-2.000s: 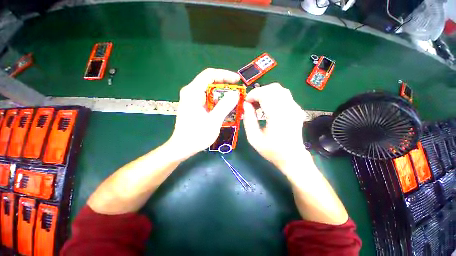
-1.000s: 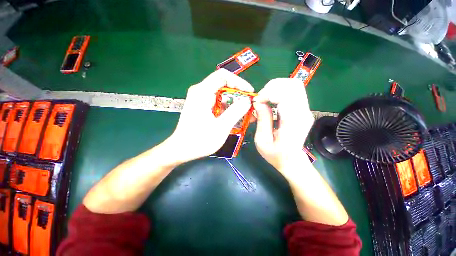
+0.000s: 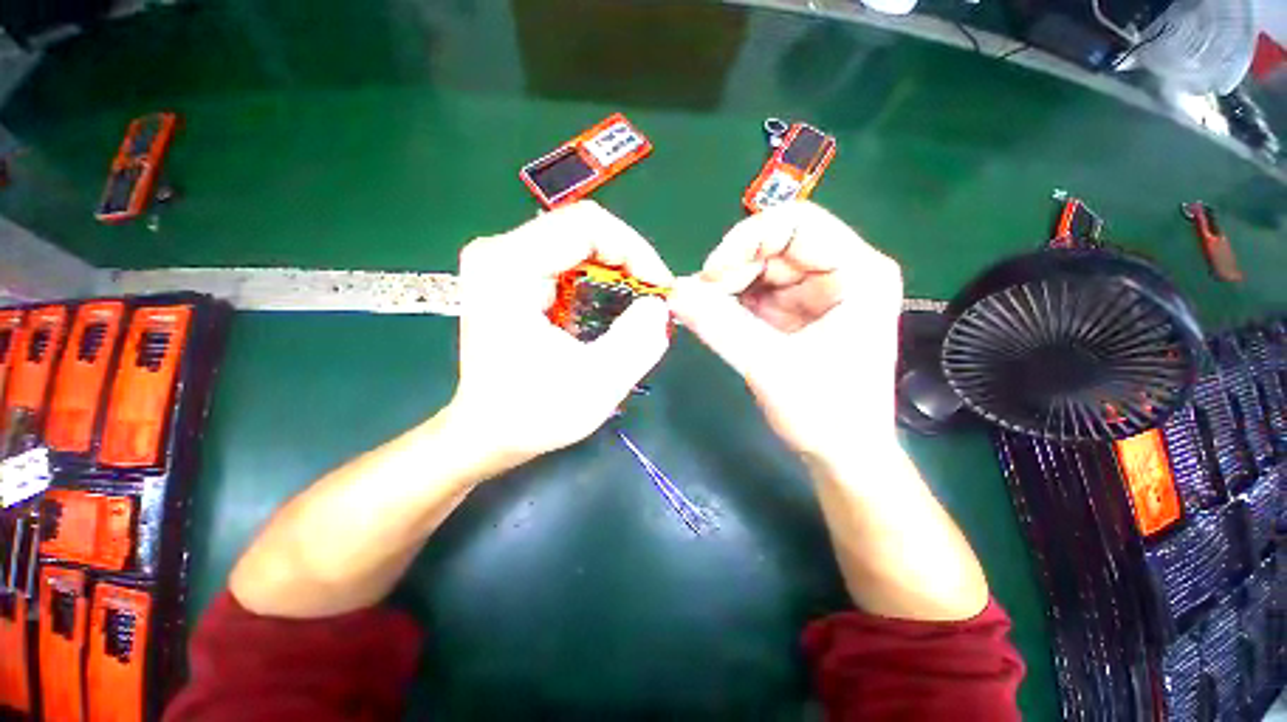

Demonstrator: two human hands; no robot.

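An orange phone housing with a board [image 3: 604,299] is held up in front of me, mostly covered by my fingers. My left hand [image 3: 558,339] is closed around it. My right hand [image 3: 798,332] has thumb and index finger pinched together at the housing's right edge, touching my left fingers; whether a small part is between them cannot be told. Silver tweezers [image 3: 663,487] lie on the green bench below my hands.
Several orange phones, one with a pale keypad [image 3: 586,161], lie on the green belt beyond a pale metal strip [image 3: 339,291]. A black tray with orange shells [image 3: 141,384] is at the left. A black fan [image 3: 1068,350] stands at the right, before black trays [image 3: 1214,522].
The phones on the belt have shifted left. My left hand has turned the held phone, so its screen end no longer shows. A silver bundle with a white tag now shows on the left tray.
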